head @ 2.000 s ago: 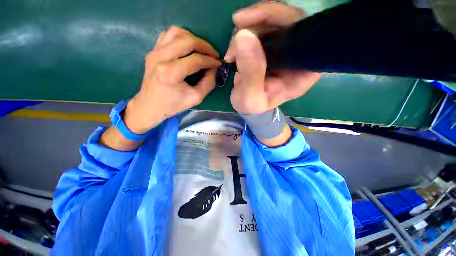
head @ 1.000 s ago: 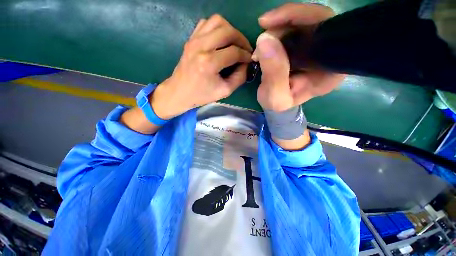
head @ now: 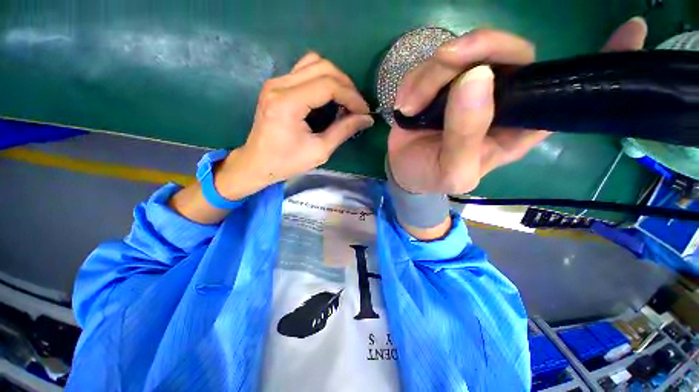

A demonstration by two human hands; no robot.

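My left hand [head: 295, 122], with a blue wristband, has thumb and forefinger pinched on a small black part [head: 323, 116], mostly hidden by the fingers. My right hand [head: 460, 122], with a grey wristband, is shut around a thick black electric screwdriver [head: 598, 92]. The driver lies nearly level, its narrow end pointing left towards my left fingertips. The thin bit shows in the small gap between the hands; whether it touches the part cannot be told. A round speckled grey screw dish [head: 418, 57] lies behind my right fingers, partly covered by them.
The green bench mat [head: 153, 69] runs under both hands. A black cable [head: 536, 203] crosses right from near my right wrist, by a white label and a black strip [head: 563, 222]. A pale green round fan [head: 674, 153] is at the right edge. Blue bins [head: 582, 348] stand on racks lower right.
My right hand and the driver have shifted and turned, and more of the driver body shows. The screw dish has come into sight beside the right fingers. The part is now more hidden at my left fingertips.
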